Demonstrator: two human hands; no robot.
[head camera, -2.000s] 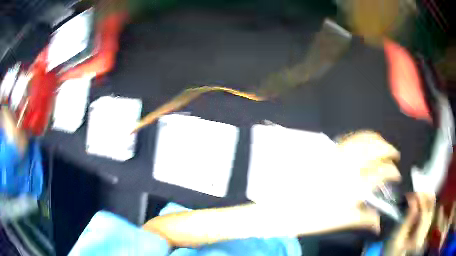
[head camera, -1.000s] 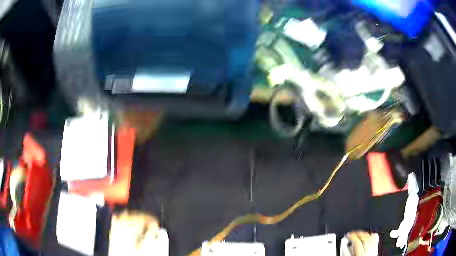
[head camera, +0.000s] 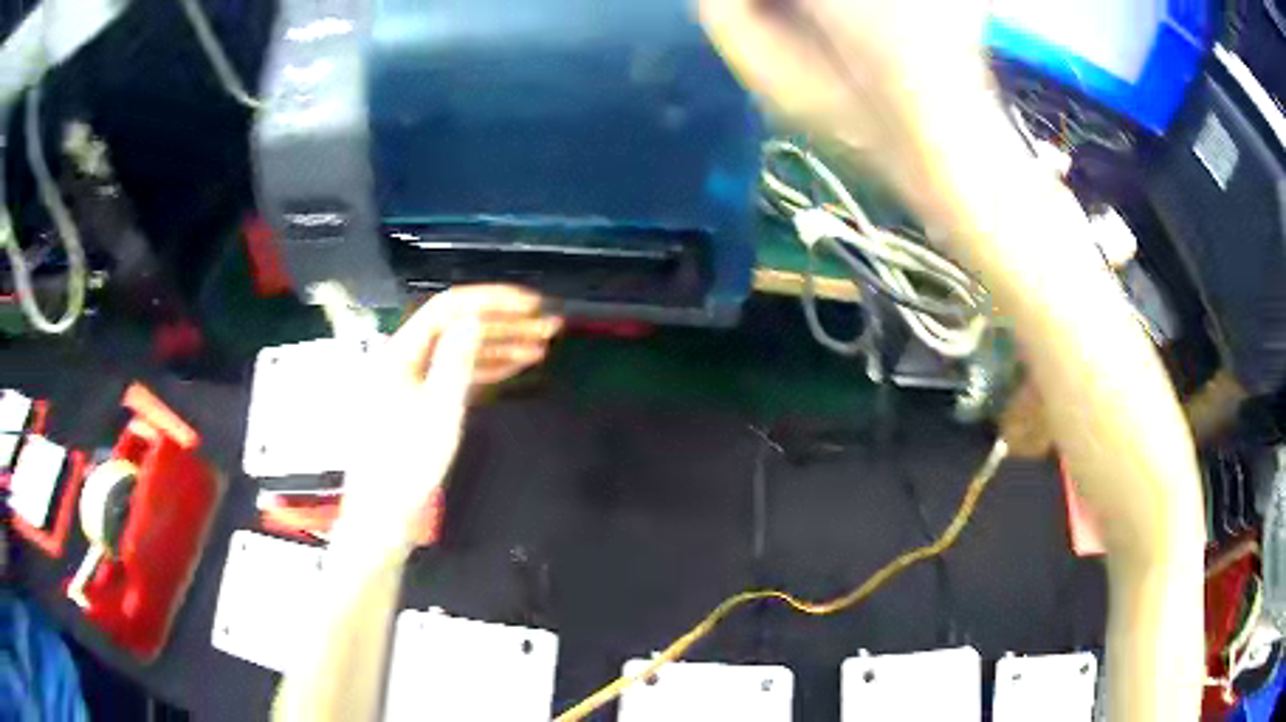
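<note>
A large dark blue label printer (head camera: 550, 120) with a grey side stands at the upper left centre. Its front slot shows dark, with no label visible in it. My left hand (head camera: 487, 339) is at the slot's lower left edge, fingers close together; whether it holds anything is unclear. My right hand (head camera: 776, 50) is at the printer's upper right, overexposed and cut by the top edge, so its grip is hidden. White network boxes (head camera: 473, 670) lie in a row along the bottom edge, partly cut off. A yellow-orange lead (head camera: 832, 607) runs across the black mat.
Stacked boxes (head camera: 294, 409) stand on a red pad left of my left forearm. A red tape dispenser (head camera: 162, 543) is at far left. Coiled white cables (head camera: 903, 282) lie right of the printer. My right forearm crosses the right side, partly over a red-orange mouse pad (head camera: 1083, 511).
Both hands have moved from the boxes up to the printer, left to its slot and right to its upper right. The white label seen at the slot no longer shows.
</note>
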